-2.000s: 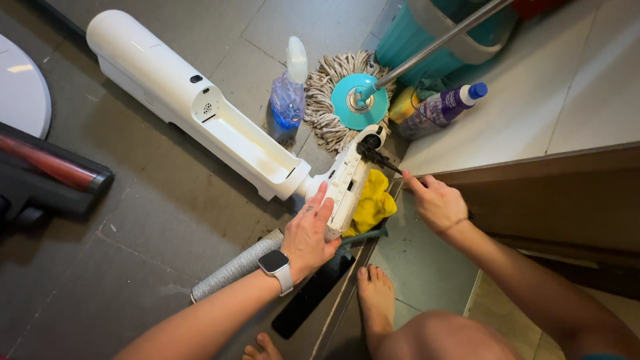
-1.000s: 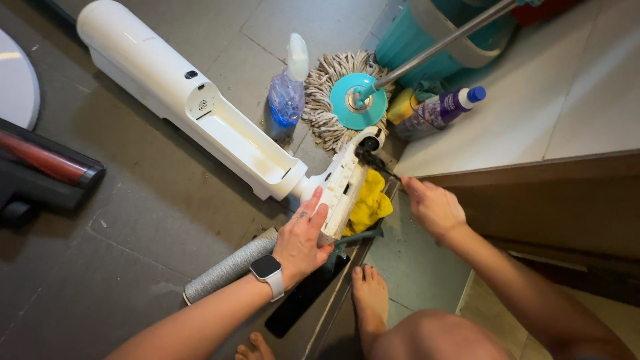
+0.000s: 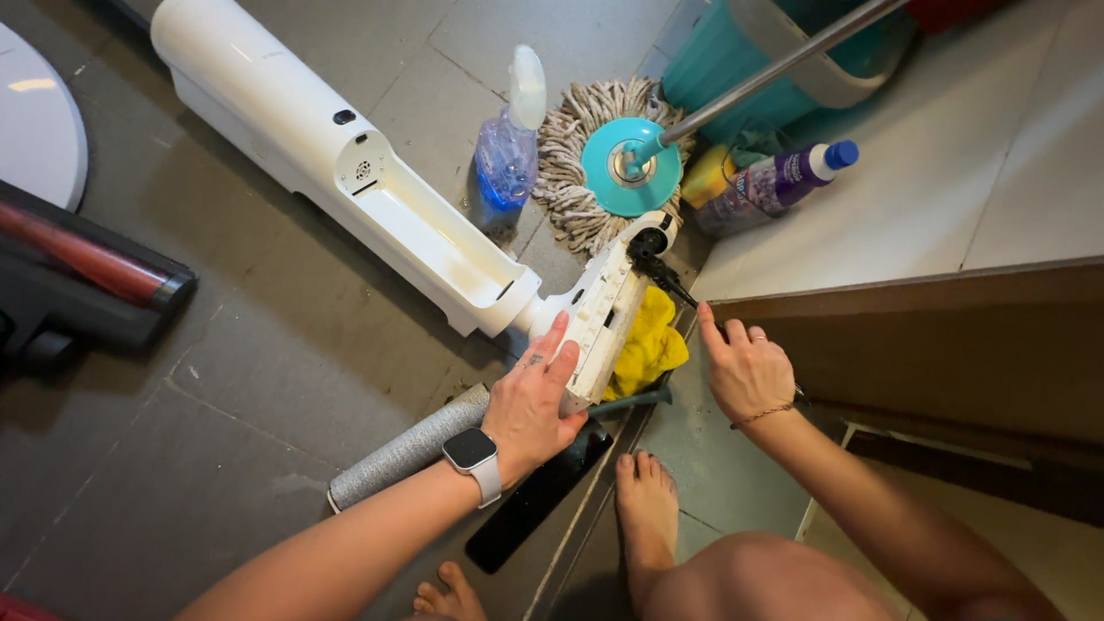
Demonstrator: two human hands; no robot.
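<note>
A white floor washer lies on its back across the grey tiles, its dirt-specked cleaning head at the lower right end. My left hand, with a watch on the wrist, grips the near end of that head. In my right hand is a thin black brush, its dark bristles against the far end of the head. Under and beside the head lies a yellow cloth. A grey roller and a glossy black strip-shaped part rest on the floor near my left wrist.
Beyond the head stand a spray bottle with blue liquid, a string mop, a teal bucket, a yellow sponge and a purple-labelled bottle. A black and red vacuum part lies left. A tiled ledge bounds the right.
My left hand stays on the cleaning head, and my right hand still holds the brush at its far end. The brush has shifted only slightly.
</note>
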